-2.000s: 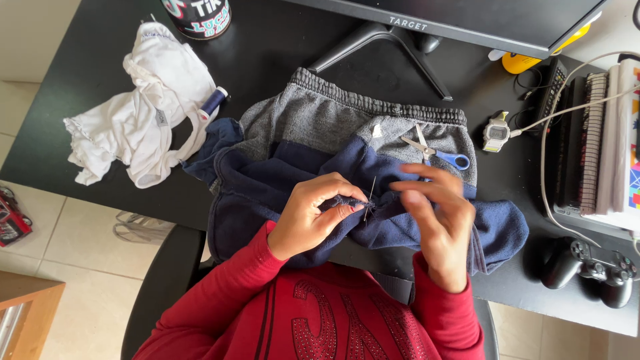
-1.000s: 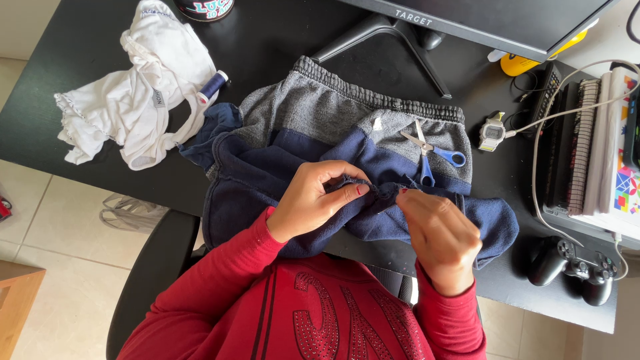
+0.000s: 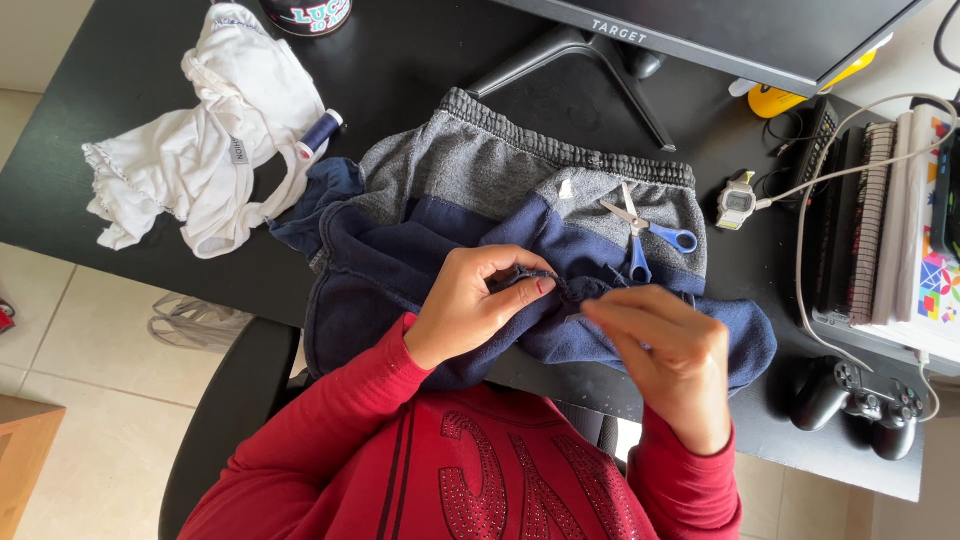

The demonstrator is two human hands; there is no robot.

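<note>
Navy and grey fleece shorts with an elastic waistband lie across the desk in front of me. My left hand pinches a bunched navy edge of the fabric between thumb and fingers. Close to its right, my right hand has its fingertips drawn together at the same edge; whether they hold a needle or cloth is hidden. Scissors with blue handles rest spread on the shorts, just above my right hand. A spool of navy thread lies on a white garment at the left.
A monitor stand stands behind the shorts. To the right are a watch, a white cable, upright notebooks and a black game controller. A dark tin stands at the back, and a black chair is below the desk.
The needle seen upright between my hands two seconds ago no longer shows plainly. My right hand's spread fingers have drawn together. The scissors, partly hidden by that hand before, are now more exposed.
</note>
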